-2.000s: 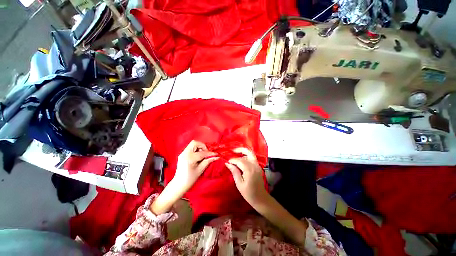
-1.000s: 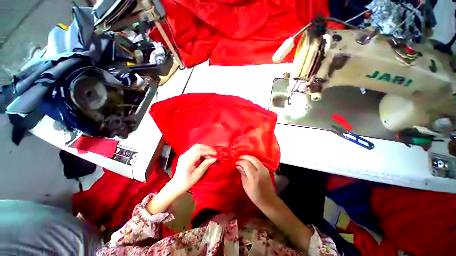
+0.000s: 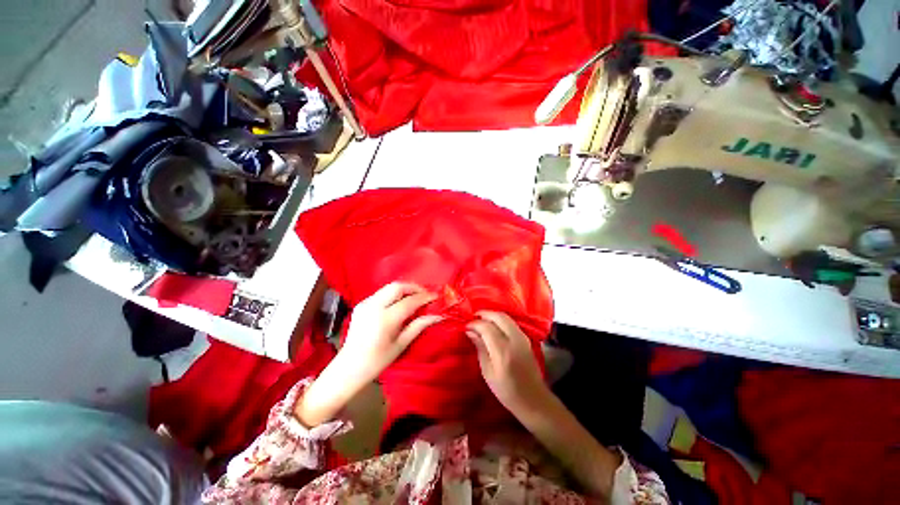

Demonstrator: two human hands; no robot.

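Note:
A red garment piece (image 3: 414, 242) lies over the front edge of the white table and hangs towards my lap. My left hand (image 3: 390, 325) pinches its gathered middle between thumb and fingers. My right hand (image 3: 503, 350) pinches the same cloth just to the right, with a small gap between the hands. Both hands are bare. The cloth is well left of the presser foot and needle area (image 3: 592, 192) of the cream sewing machine (image 3: 760, 148). The fingertips are partly hidden in the folds.
Blue thread snips (image 3: 709, 276) and a red scrap (image 3: 674, 238) lie on the machine bed, with a green-handled tool (image 3: 834, 275) to their right. A red fabric pile (image 3: 474, 59) is behind. A dark second machine (image 3: 183, 192) with draped cloth stands left. A lit lamp (image 3: 557, 100) hangs near the needle.
Over two seconds the view has shifted, so the machine sits further right. Both hands keep their pinch on the red cloth; the gathered folds between the fingers have changed slightly.

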